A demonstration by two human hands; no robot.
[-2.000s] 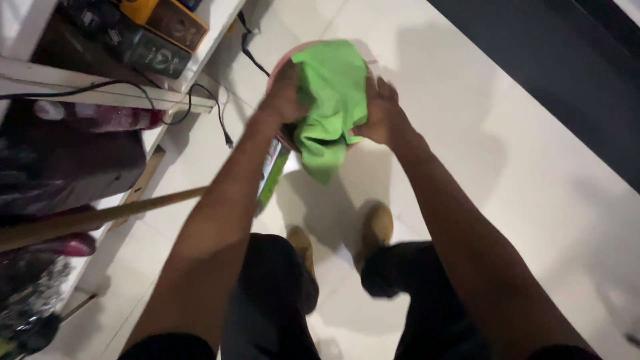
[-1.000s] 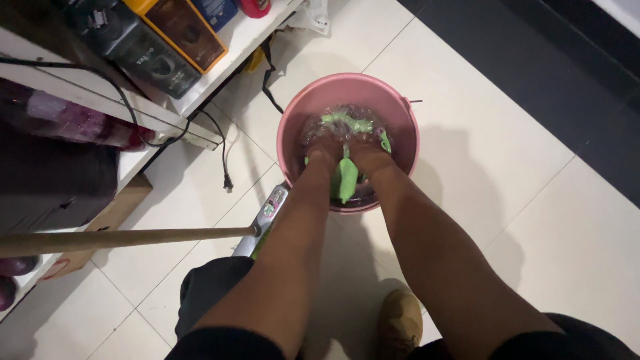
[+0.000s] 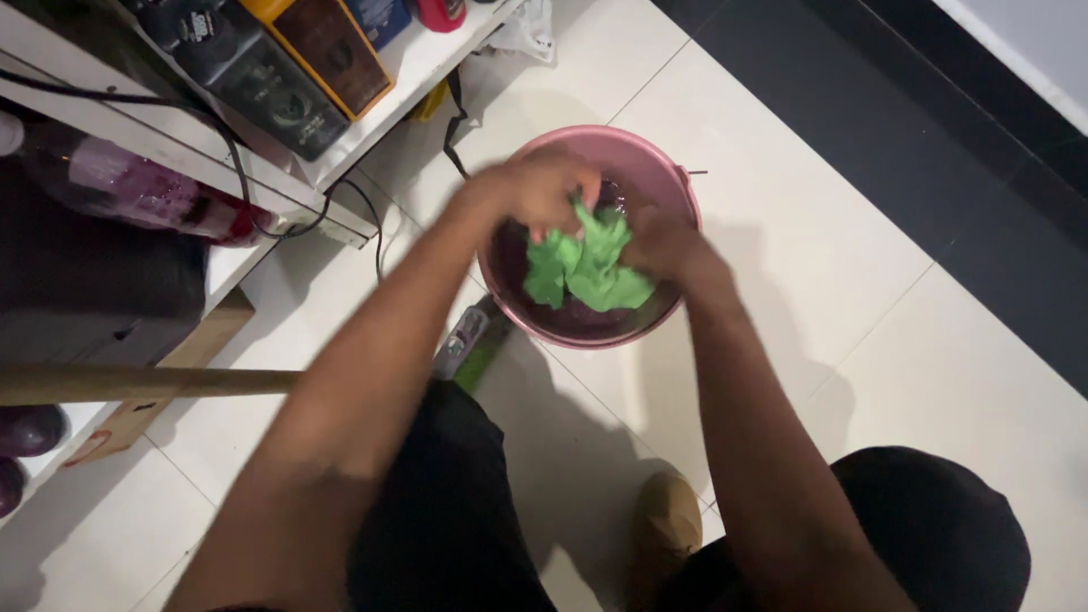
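Note:
A pink plastic bucket [image 3: 586,342] with dark-looking water in it stands on the tiled floor in the head view. A bunched green cloth [image 3: 595,263] is held over the water, inside the bucket's rim. My left hand [image 3: 552,191], blurred, has its fingers closed on the cloth's upper left part. My right hand [image 3: 663,246], also blurred, grips the cloth's right side; its fingertips are partly hidden.
A broom or squeegee head [image 3: 467,344] with green on it lies against the bucket's lower left, and a wooden pole [image 3: 153,384] crosses the left side. A white shelf [image 3: 416,72] holds boxes and bottles. A black cable [image 3: 374,212] hangs to the floor.
A second ago both hands and the cloth were down in the bucket's water; now the hands have lifted the cloth above it. The earliest frame shows the cloth hanging spread between them.

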